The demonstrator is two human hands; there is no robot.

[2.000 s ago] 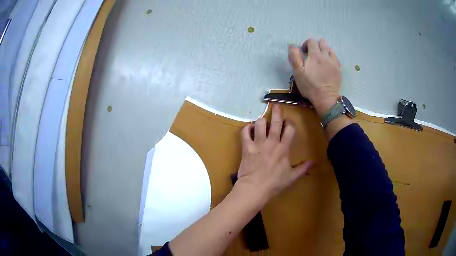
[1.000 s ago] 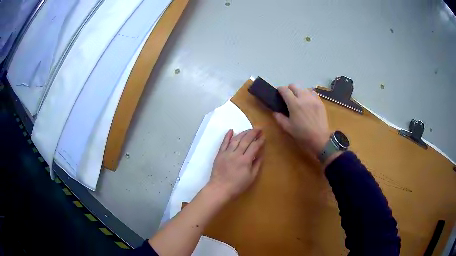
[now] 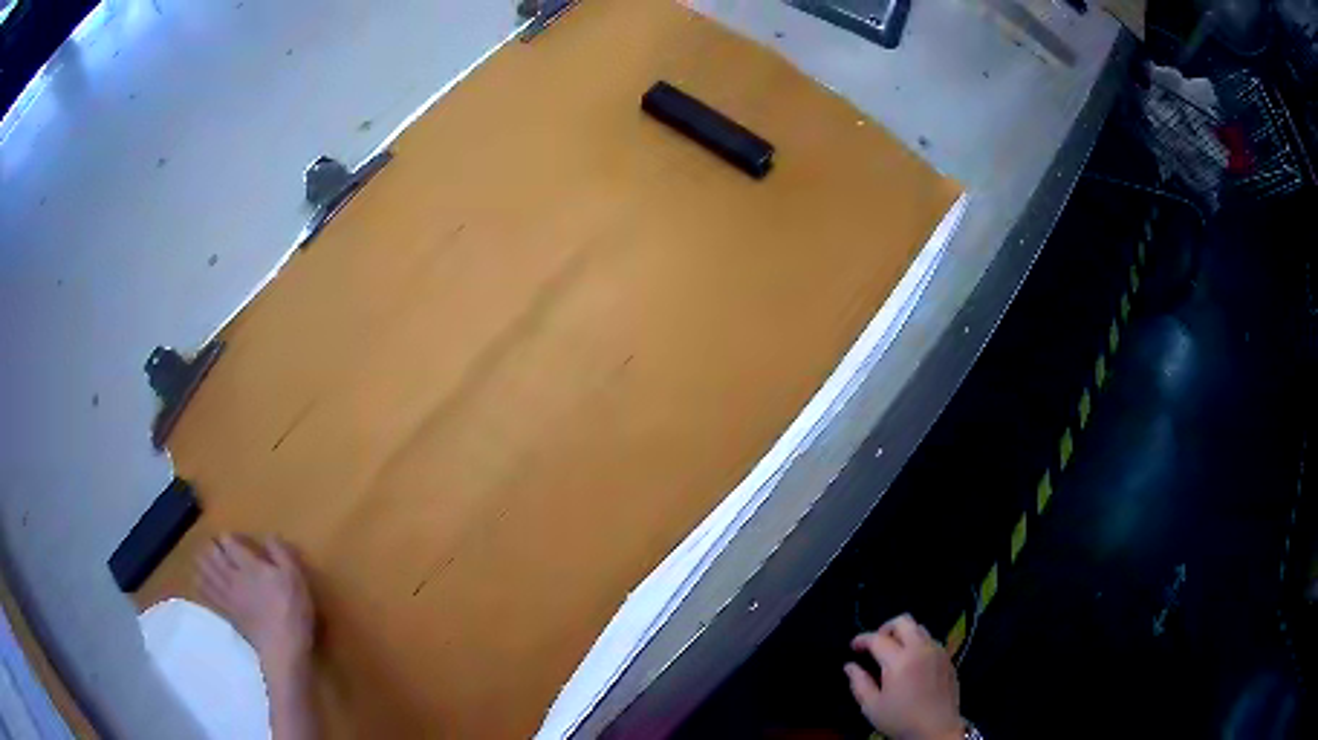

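The tan card pattern [image 3: 477,362] lies on the white fabric lay [image 3: 766,477], whose plies show along its right edge. My left hand [image 3: 263,596] rests on the pattern at the lower left, holding nothing. A dark weight [image 3: 153,535] lies at the pattern's left corner, beside my left fingertips but not held. Another dark weight [image 3: 708,130] lies near the far end. Metal clamps [image 3: 344,195] grip the left edge. My right hand [image 3: 908,680] is in the air past the table edge, empty with bent fingers, its wrist cut off by the frame's bottom.
The table's metal edge [image 3: 867,470] curves down the right side. Beyond it are dark floor with yellow-black tape [image 3: 1048,492] and a wire basket [image 3: 1258,138]. White fabric [image 3: 210,672] shows at the lower left. A cut pile [image 3: 32,680] is at the left rim.
The view has swung right along the lay. My right hand has let go of the dark weight, now at the corner, and moved off the table. My left hand is now beside that weight.
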